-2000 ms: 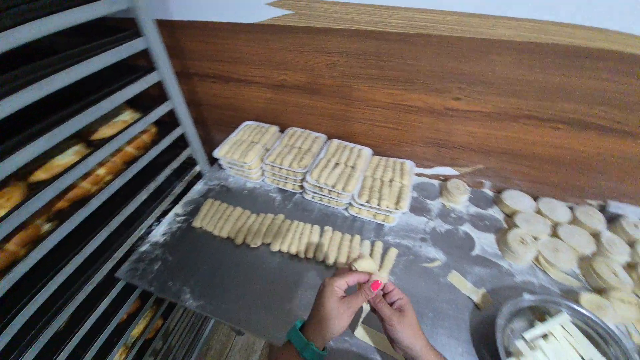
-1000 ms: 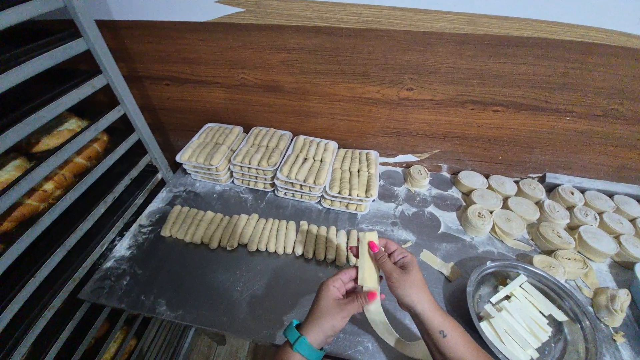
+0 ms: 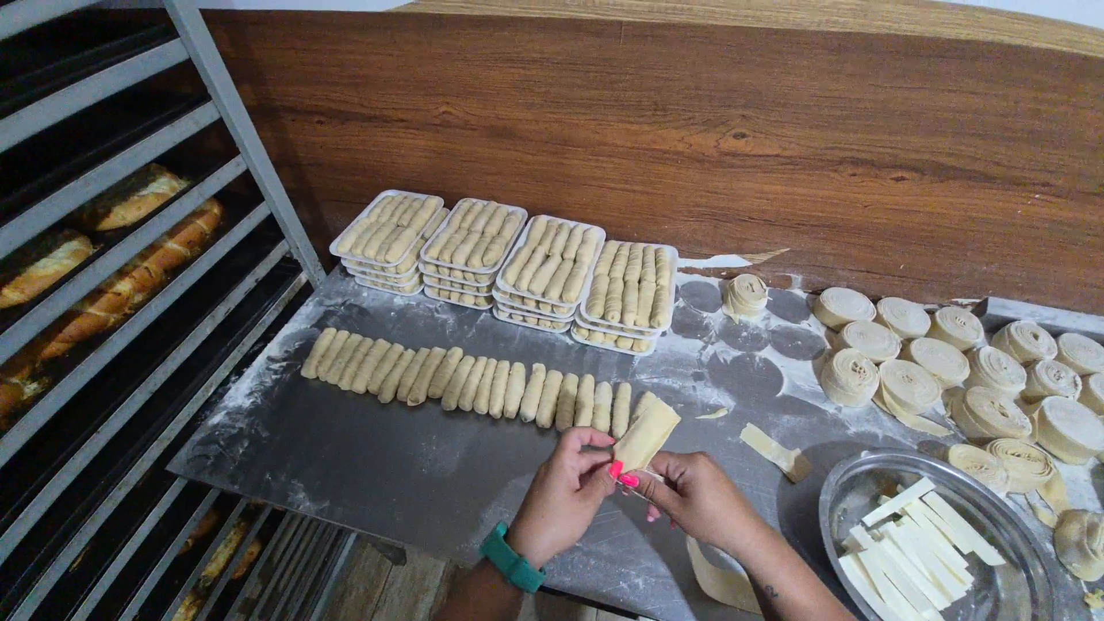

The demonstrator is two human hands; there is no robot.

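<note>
Between them my left hand [image 3: 565,492] and my right hand [image 3: 699,496] grip a strip of dough [image 3: 647,433], partly wrapped at its upper end; whether a filling lies inside is hidden. The strip's loose tail [image 3: 720,578] hangs below my right hand over the table edge. Just beyond my fingers, a row of finger-shaped dough rolls [image 3: 461,379] runs leftward on the floured metal table. A steel bowl [image 3: 832,509] of white sticks, possibly cheese [image 3: 918,552], stands right of my right hand. A short dough scrap [image 3: 774,450] lies between them.
Stacked white trays [image 3: 543,267] of dough rolls stand along the wood-look wall [image 3: 655,129]. Coiled dough strips [image 3: 936,362] crowd the table's right side; one coil [image 3: 746,296] sits apart. At the left, a metal rack [image 3: 246,142] holds baked loaves [image 3: 129,280].
The strip stood upright between my fingers a second ago; now its upper end is folded over and tilts right. My right hand has moved down beside my left.
</note>
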